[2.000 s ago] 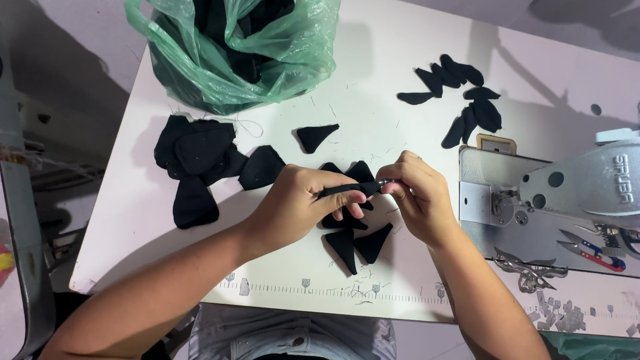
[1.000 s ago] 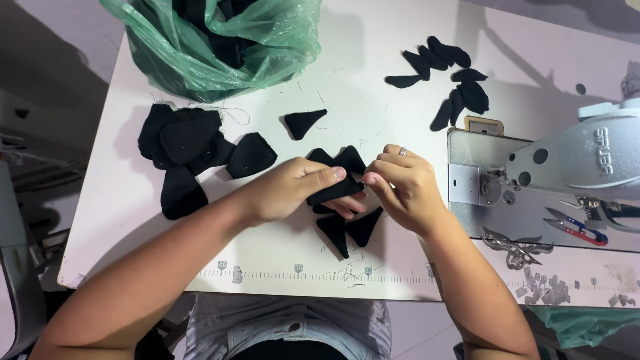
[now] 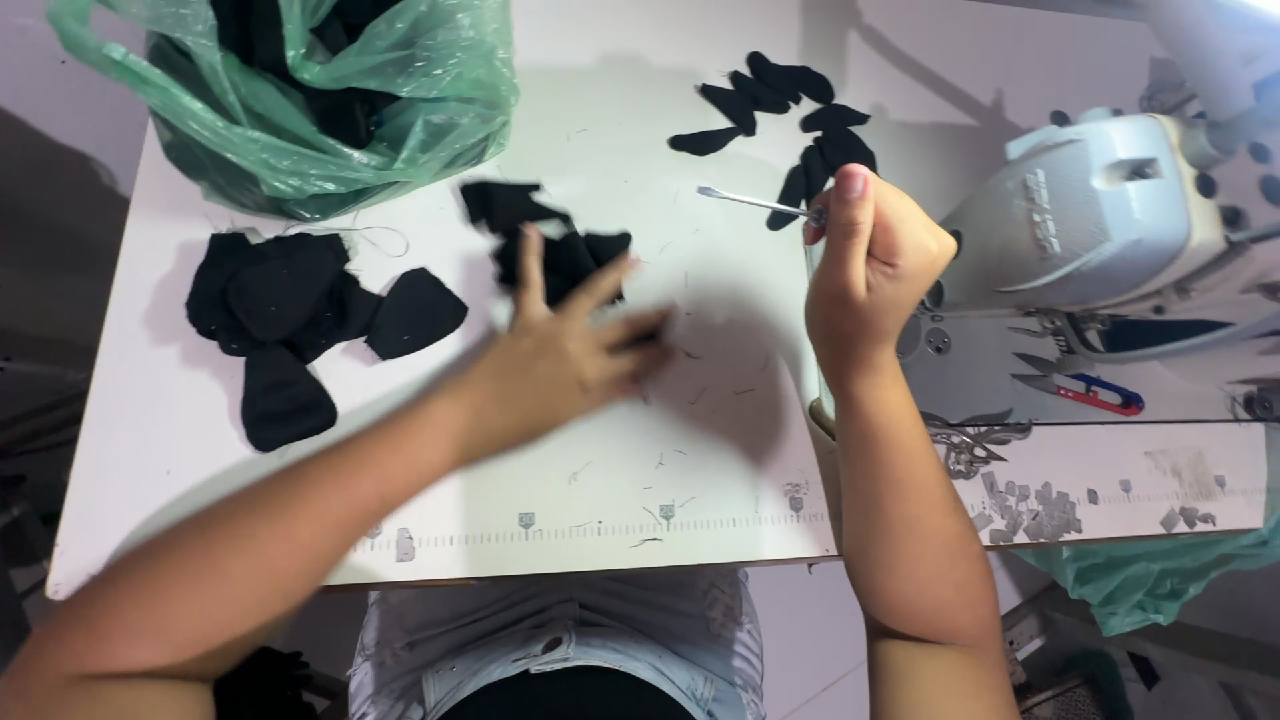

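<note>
My left hand, blurred and with fingers spread, is over the near side of a heap of black fabric pieces; whether it touches them I cannot tell. A metal flat-tipped screwdriver is in my right hand, its tip pointing left above the table. Larger black fabric pieces are piled on the left, with one piece at their right side. Narrow black pieces form a loose arc at the back right.
A green plastic bag with black fabric stands at the back left. On the right is a sewing machine, with thread snips on its bed. Metal parts and small grey chips lie near the front edge.
Both hands held a black piece together; now they are apart. My left hand has opened, and my right hand is raised near the machine with the screwdriver plainly showing. The middle pieces are bunched farther back.
</note>
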